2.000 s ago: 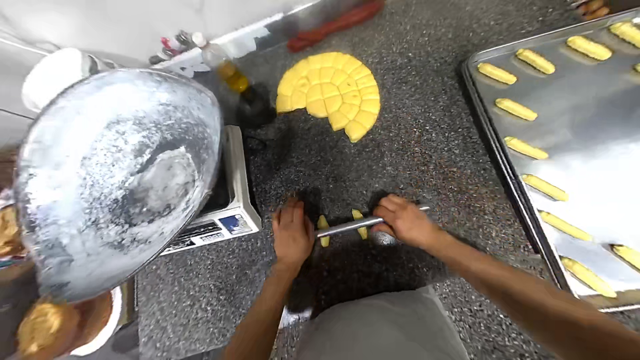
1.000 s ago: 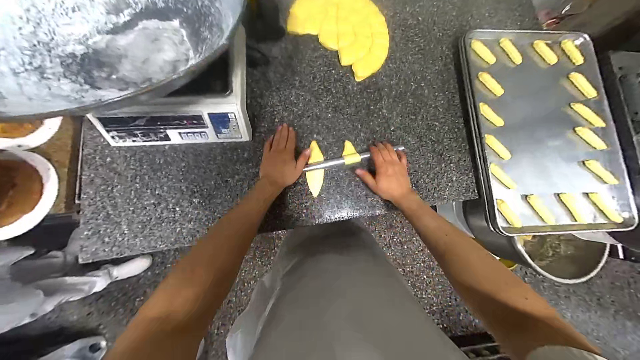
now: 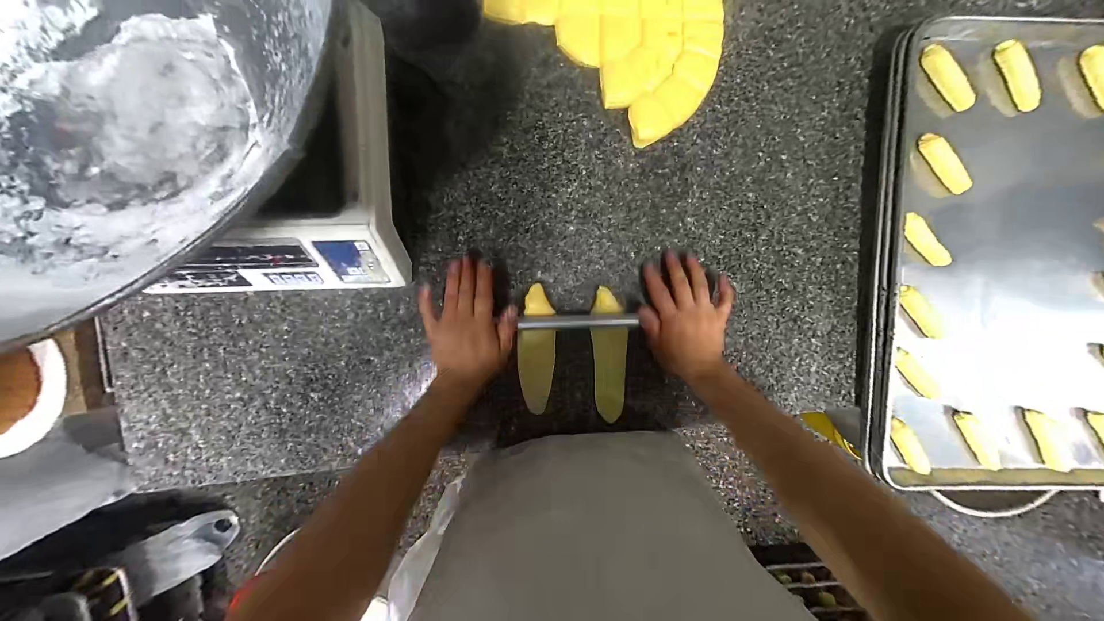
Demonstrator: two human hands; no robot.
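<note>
A thin metal rod (image 3: pixel 578 322) lies crosswise over two long, flattened strips of yellow dough. The left strip (image 3: pixel 536 366) and the right strip (image 3: pixel 610 371) lie side by side, apart, each with a thicker far end beyond the rod. My left hand (image 3: pixel 467 323) is flat over the rod's left end, fingers spread. My right hand (image 3: pixel 687 319) lies over the right end the same way, a little blurred. The palms hide both rod ends. Past my hands, a partly used round of cut yellow dough (image 3: pixel 660 52) rests on the speckled stone counter (image 3: pixel 776 216).
On the left, a large flour-dusted metal bowl (image 3: pixel 155 129) sits on a digital scale (image 3: pixel 379 250). A metal baking tray (image 3: pixel 1000 302) with several shaped dough pieces stands at the right. The counter's near edge runs by my apron (image 3: pixel 578 526).
Both dough strips have become longer and flatter under the rod. My hands have gone from curled around the rod to flat with fingers spread. The view has shifted.
</note>
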